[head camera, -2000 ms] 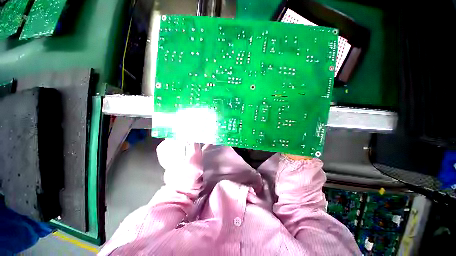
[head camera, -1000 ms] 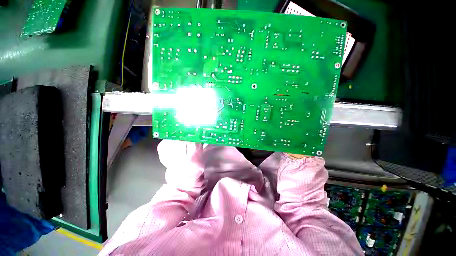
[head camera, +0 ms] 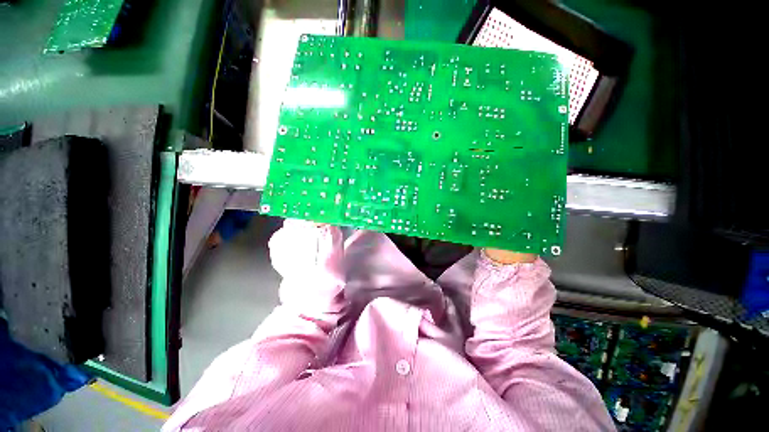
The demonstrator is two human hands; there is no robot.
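A large green circuit board (head camera: 422,143) is held up in the air, its solder side with silvery joints facing me and a small glare patch at its upper left. My left hand (head camera: 314,226) is almost wholly hidden behind the board's lower left edge; only a pale bit shows above the pink sleeve. My right hand (head camera: 511,256) is behind the lower right edge, with only an orange-brown wrist band or skin showing. Both arms lead up to the board and hold it; the fingers are hidden.
A silvery rail (head camera: 622,197) crosses beyond the board. A dark box with a white dotted panel (head camera: 535,52) is behind it. Grey-black slabs (head camera: 126,253) and another green board (head camera: 84,24) are at left. Boards in a pale-framed tray (head camera: 701,380) are low right. Dark layers stand far right.
The held board has tilted and turned slightly, its left edge shifting right. The glare has shrunk and moved from lower left to upper left. Of two boards at the far upper left, only one now shows.
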